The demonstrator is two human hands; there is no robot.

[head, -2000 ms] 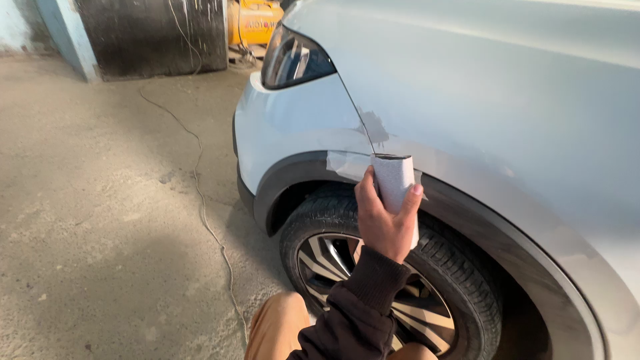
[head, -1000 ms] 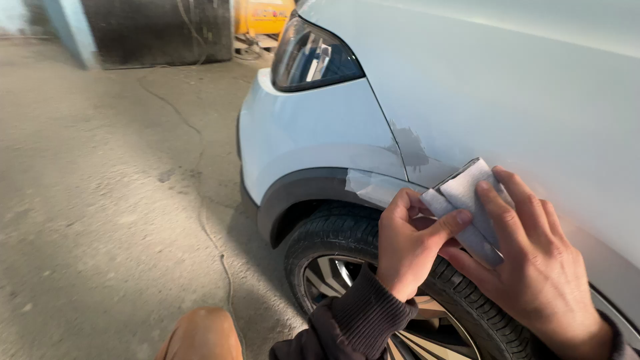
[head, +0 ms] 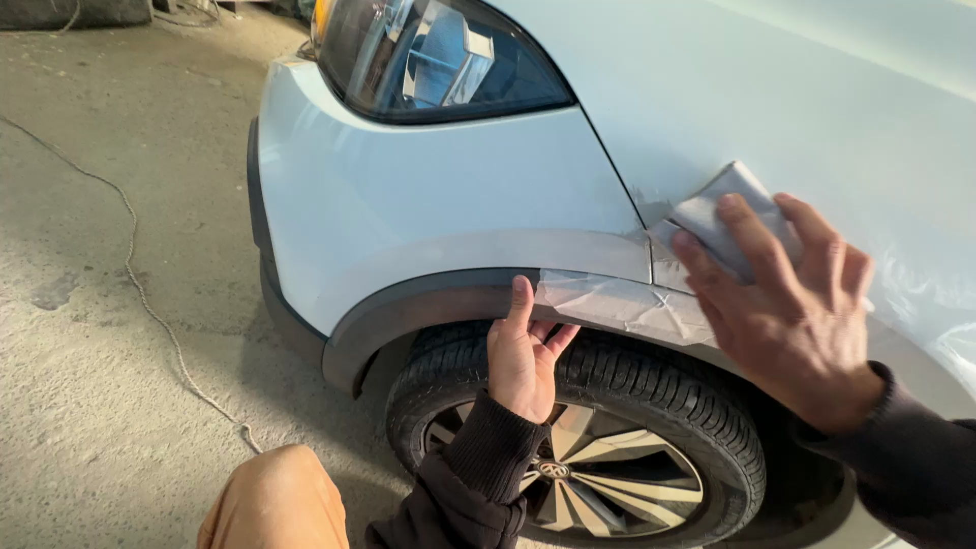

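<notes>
My right hand (head: 793,305) presses a folded sheet of pale abrasive paper (head: 736,217) flat on the car's front fender (head: 862,145), over part of a grey patch (head: 652,204) beside the panel seam. My left hand (head: 526,358) grips the edge of the dark plastic wheel-arch trim (head: 427,301), thumb on its face and fingers curled beneath. Clear masking tape or film (head: 610,301) covers the trim between the hands, wrinkled in places. Whether anything stiff lies inside the folded paper cannot be seen.
The tyre (head: 656,381) and alloy wheel (head: 553,469) sit just under my left hand. A headlight (head: 450,61) and the bumper (head: 427,183) are at the upper left. Along the concrete floor (head: 99,328) runs a thin cord (head: 141,282). My knee (head: 278,496) is at the bottom.
Two seconds ago one hand held the paper; a second ago both hands did. Now my left hand has let go of it and holds the trim, while my right hand presses the paper on the fender.
</notes>
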